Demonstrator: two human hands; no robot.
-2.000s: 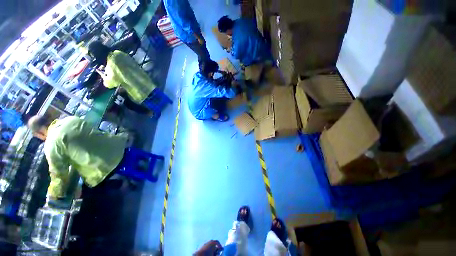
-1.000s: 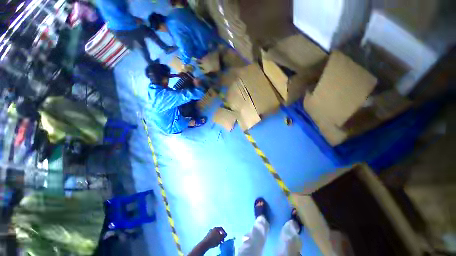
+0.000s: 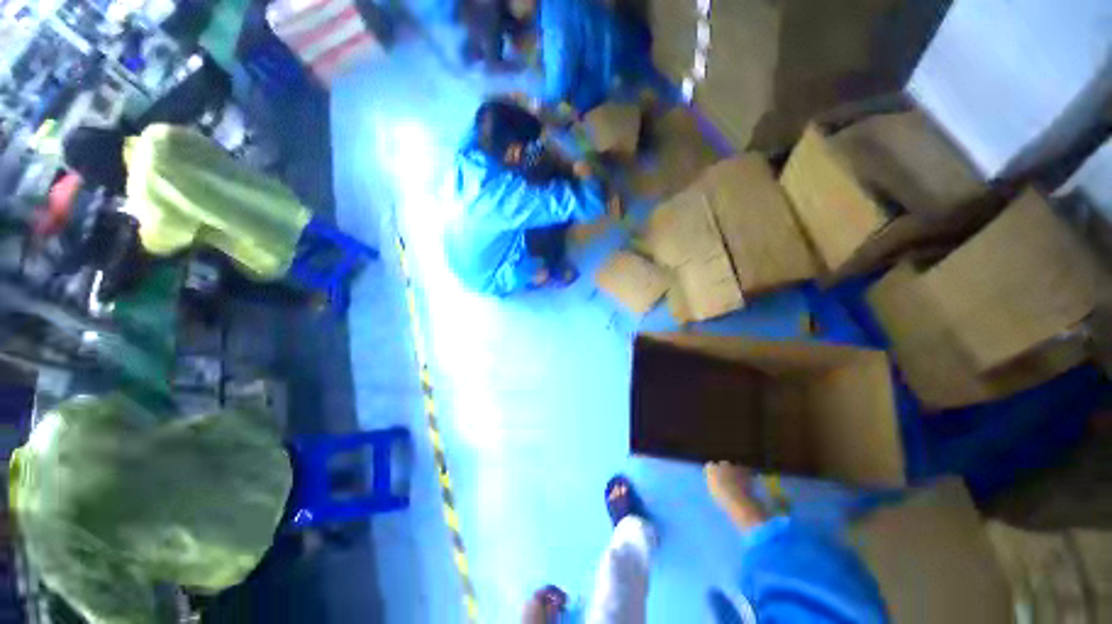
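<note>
An open brown carton (image 3: 841,396) stands out right of centre, tilted, with its dark inside showing. My right hand (image 3: 728,483), at the end of a blue sleeve, grips its lower edge near the middle. The fingertips are partly hidden by the carton wall. My left hand (image 3: 549,602) is small and blurred at the bottom edge, away from the carton; whether it holds anything cannot be told.
Cartons with raised flaps (image 3: 1012,293) stand on a blue pallet (image 3: 1012,427) at right. A person in blue (image 3: 506,219) crouches ahead beside flattened cardboard (image 3: 701,250). Workers in yellow-green smocks and blue stools (image 3: 354,475) are at left. Yellow-black tape (image 3: 433,427) marks the floor.
The open carton from the lower right is now lifted and moved forward, with my right hand on it. My left hand has dropped lower. The view has shifted, showing the crouching person farther right.
</note>
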